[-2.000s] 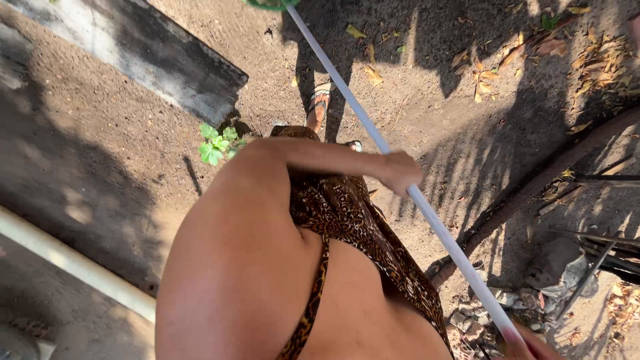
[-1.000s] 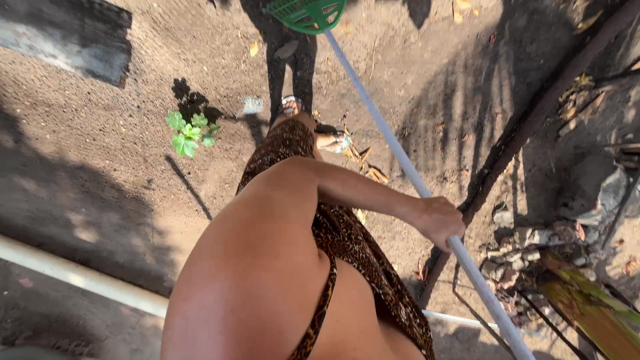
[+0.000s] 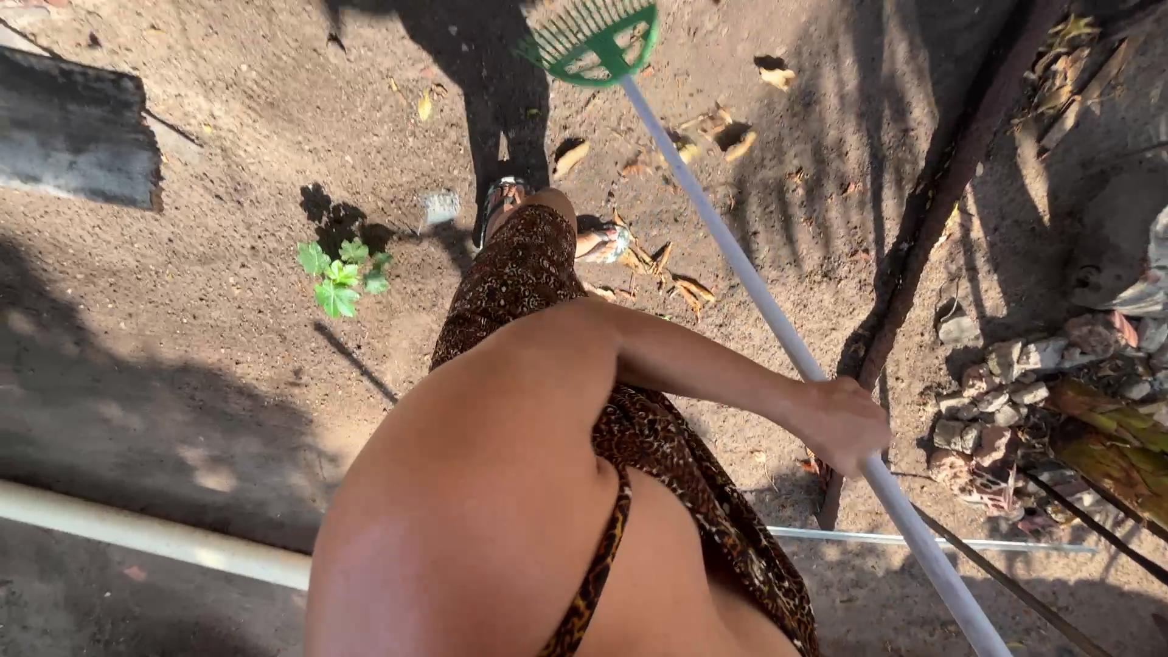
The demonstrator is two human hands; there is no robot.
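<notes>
My left hand (image 3: 841,425) is closed around the pale handle of a green plastic leaf rake (image 3: 610,53), with the arm reaching across my body. The handle slants from the rake head at the top centre down to the lower right edge. The tines point toward the top left, over sandy ground. Dry yellow leaves (image 3: 572,158) lie below and to the right of the head. My right hand is out of view. My sandalled feet (image 3: 602,244) are beyond the hem of a brown patterned dress (image 3: 511,265).
A small green plant (image 3: 339,278) grows left of my feet. A grey board (image 3: 78,128) lies at the upper left, a white pipe (image 3: 155,532) at the lower left. On the right are a long dark edging or log (image 3: 949,182), rubble (image 3: 999,388) and a thick plant stalk (image 3: 1113,447).
The green rake head, barely visible at the top two seconds ago, is now largely in view. The other hand on the handle's lower end has left the view. The view has shifted.
</notes>
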